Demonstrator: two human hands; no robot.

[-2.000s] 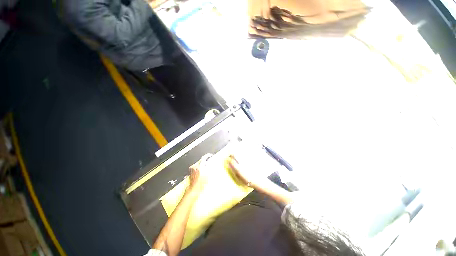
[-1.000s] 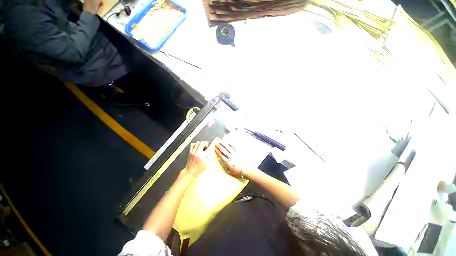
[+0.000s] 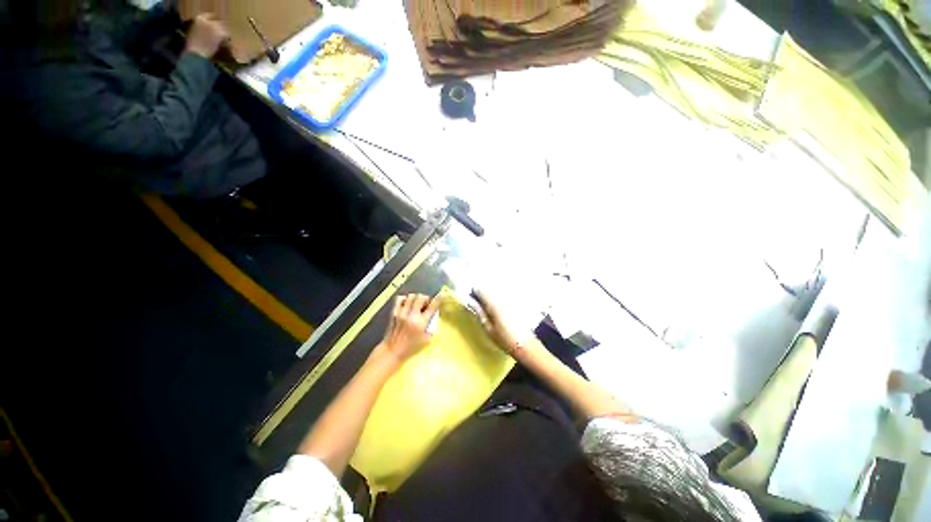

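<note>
A yellow panel (image 3: 434, 393) lies on the dark work board (image 3: 342, 383) and reaches down to the wearer's dark clothing. My left hand (image 3: 410, 324) rests on the panel's upper left edge, fingers bent, with a small white patch by the fingertips. My right hand (image 3: 498, 324) is at the panel's upper right edge, fingers pointing up the board; whether it grips anything is unclear. The black-handled tool seen earlier right of the board does not show clearly.
A black T-shaped tool (image 3: 464, 216) sits at the board's far end. Beyond are a blue tray (image 3: 329, 77), black spool (image 3: 457, 98), brown stack (image 3: 521, 36) and yellow strips (image 3: 694, 76). A rolled olive piece (image 3: 773, 413) lies right. A seated person (image 3: 133, 112) is upper left.
My right hand has come away from the panel's middle fold towards its right edge, and the panel's top lies flatter. The view has shifted and the glare has lessened. The dark blue tool no longer shows.
</note>
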